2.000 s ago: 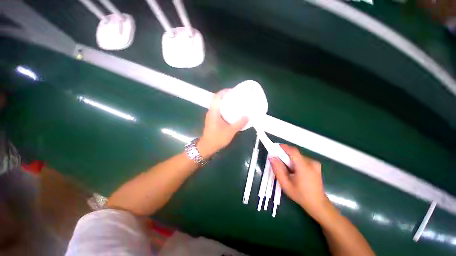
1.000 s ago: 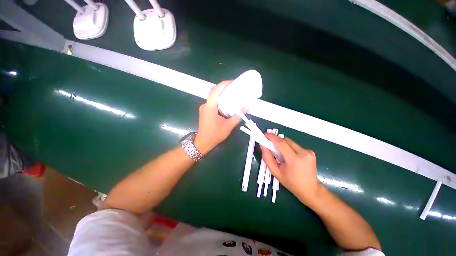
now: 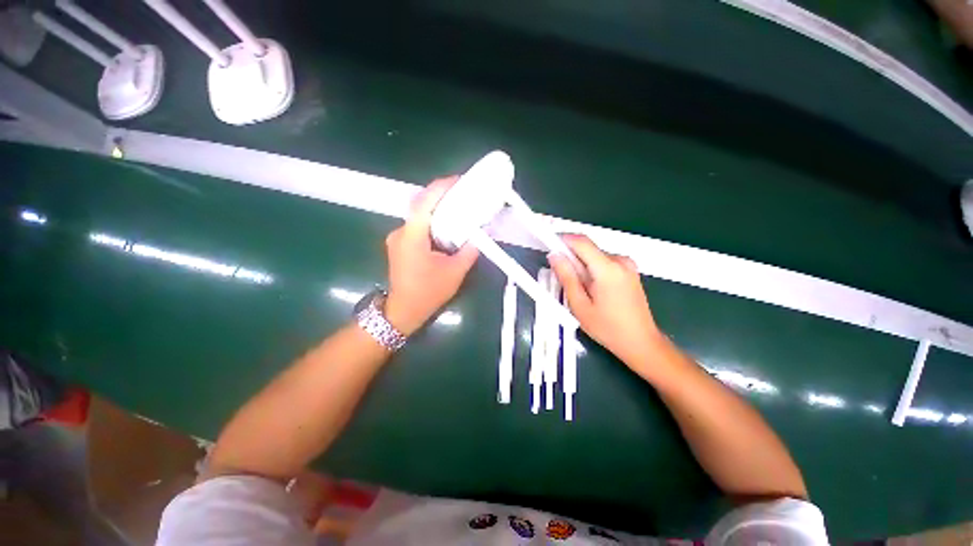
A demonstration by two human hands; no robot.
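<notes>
My left hand (image 3: 423, 265), with a metal watch on the wrist, holds a glossy white device housing (image 3: 473, 201) tilted over the pale side rail. Two long white sticks now extend from the housing toward the lower right. My right hand (image 3: 600, 290) grips the upper stick (image 3: 540, 226) near its far end. The lower stick (image 3: 525, 282) runs free below my right hand. Several loose white antennas (image 3: 507, 343) lie side by side on the dark green worktop under the device. My right fingertips are partly hidden behind the stick.
Two white units with paired sticks, one (image 3: 251, 83) nearer and one (image 3: 131, 83) farther left, lie on the belt beyond the side rail (image 3: 747, 282). A short white stick (image 3: 911, 384) lies at the right against the rail. A white object (image 3: 968, 207) is cut off at the right edge.
The housing now shows two sticks spread apart. My right hand has moved up from the lower stick's line to the upper stick. The units on the belt have shifted left in view.
</notes>
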